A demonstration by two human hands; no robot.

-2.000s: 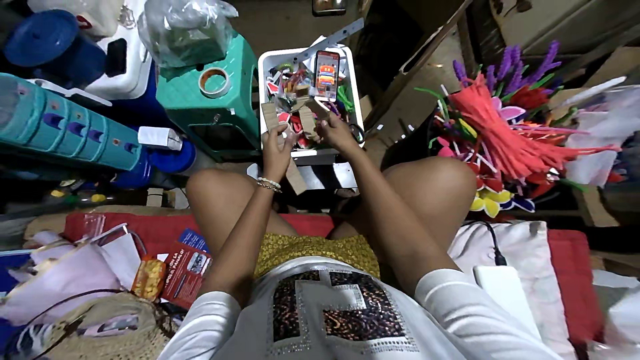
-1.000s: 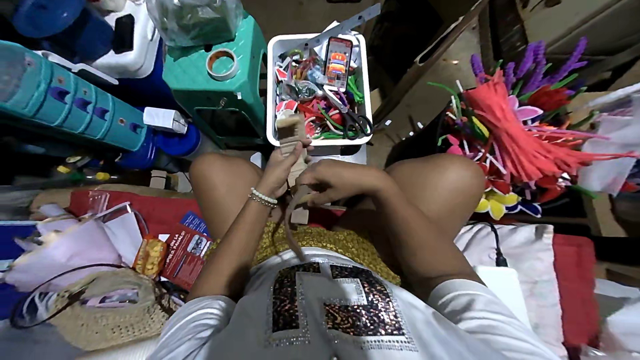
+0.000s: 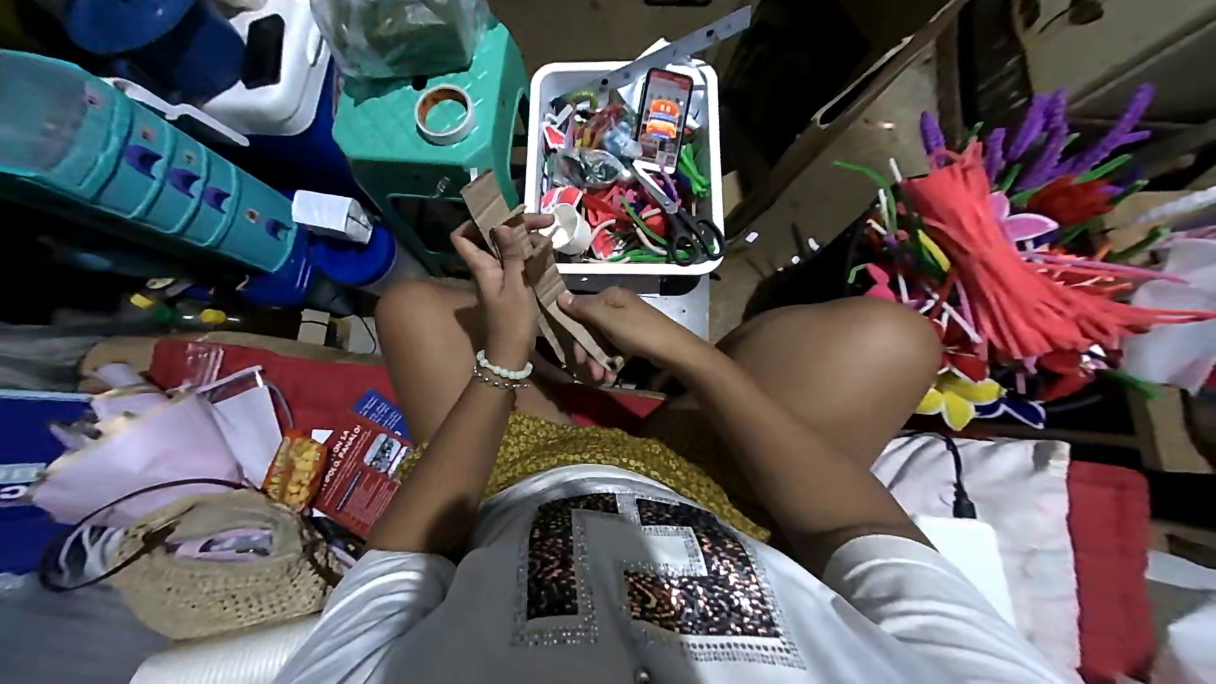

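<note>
Between my knees, my left hand holds the upper part of a creased strip of brown cardboard. My right hand grips the lower part of the strip, which looks folded or doubled there. Just beyond the hands stands a white plastic basin of craft bits, with black-handled scissors at its near right corner. A lit smartphone lies on the basin's contents, and a metal ruler rests across its far rim.
A green plastic stool at the left carries a roll of tape and a plastic bag. Teal drawers stand farther left. At the right are red, purple and yellow craft flowers. A woven bag lies at the lower left.
The cardboard strip was over the basin two seconds ago, then close to my lap. Now it is stretched slantwise between my hands, and my right hand has moved to the right and away from my body.
</note>
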